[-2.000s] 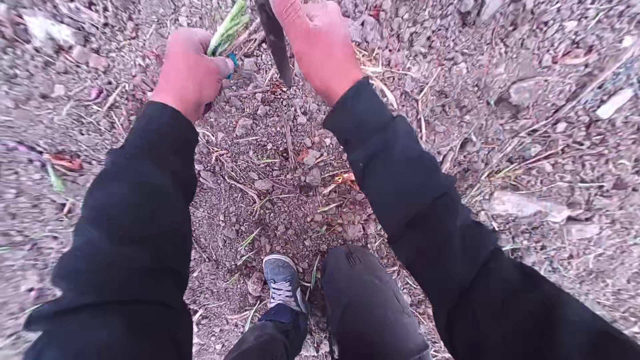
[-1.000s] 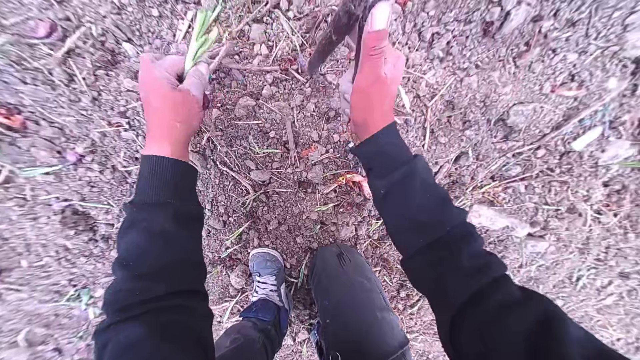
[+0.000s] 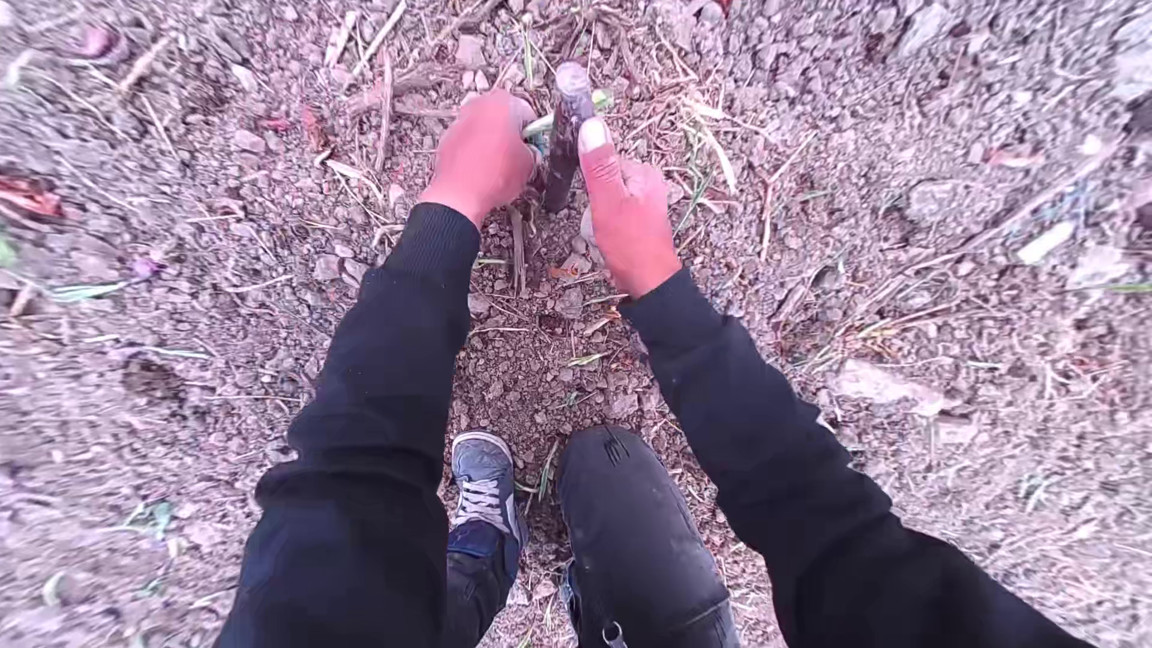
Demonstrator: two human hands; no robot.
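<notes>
My left hand [image 3: 486, 153] is closed around the pale green stalk of a plant [image 3: 540, 126], at the upper middle of the head view. Just right of it, my right hand [image 3: 630, 207] grips a dark, dirt-covered tool [image 3: 567, 144] with a round pale end, its thumb laid along the side. The tool passes across the stalk, close to the left fingers. Its exact kind cannot be told, and my right fingers are partly hidden beneath the hand.
Rough soil [image 3: 540, 387] with stones, dry stems and roots lies all around. A larger flat stone [image 3: 886, 387] is at the right. My shoe [image 3: 481, 486] and bent knee [image 3: 630, 504] are close below the hands.
My two hands have come together from farther apart. The tool has swung from a slant beyond the right hand to nearly upright in view, between the hands. The leafy green tops seen earlier are now mostly hidden.
</notes>
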